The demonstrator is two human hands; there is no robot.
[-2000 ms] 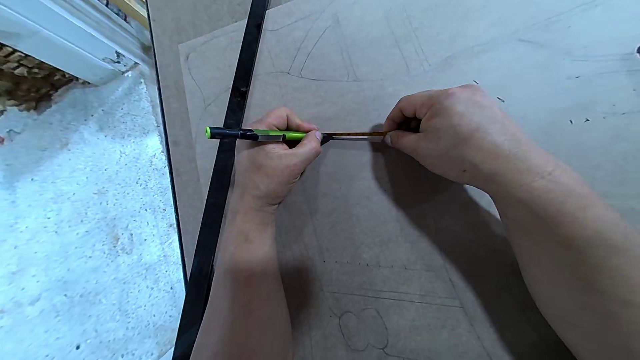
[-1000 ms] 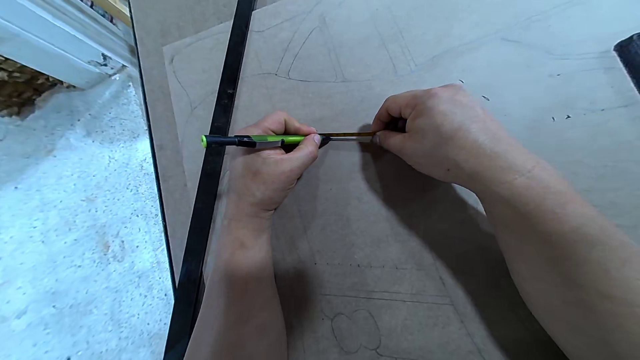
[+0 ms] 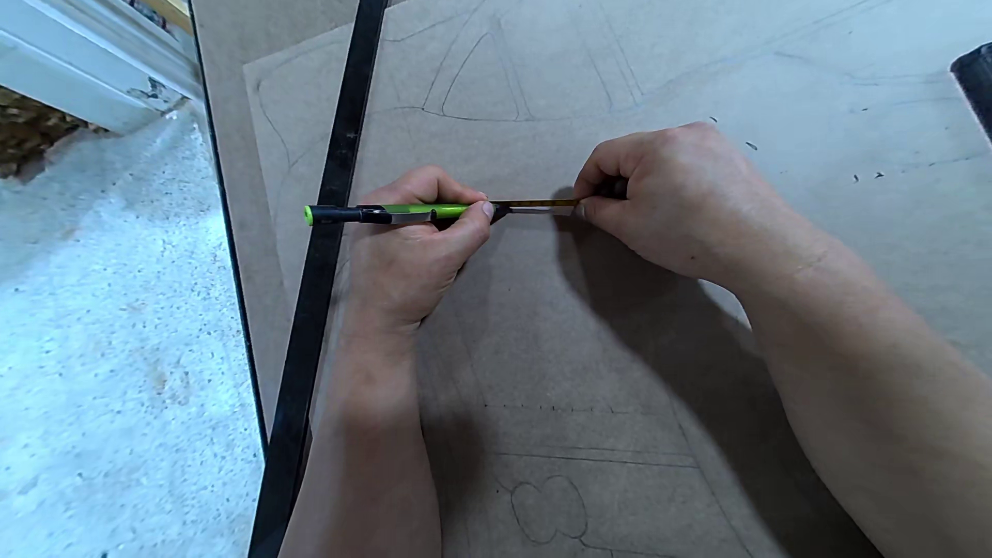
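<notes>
My left hand (image 3: 422, 240) pinches a green and black mechanical pencil (image 3: 422, 211) between thumb and fingers, its tip pointing right. A thin strip (image 3: 542, 204), brown along its upper edge and pale below, spans the gap between both hands. My right hand (image 3: 682, 201) grips the strip's right end between thumb and forefinger; something dark shows inside its curled fingers. Both hands rest over a large brown paper sheet (image 3: 558, 333) with pencil-drawn lines, curves and a rounded lobed shape.
A long black metal bar (image 3: 329, 209) lies on the sheet's left part, beneath the pencil's rear end. Past the dark board edge at left is a speckled pale floor (image 3: 116, 349). A dark object (image 3: 978, 81) lies at the upper right edge.
Both hands keep nearly the same pose, with the pencil and strip still held. The dark object at the right edge was out of view two seconds ago; the view has shifted slightly.
</notes>
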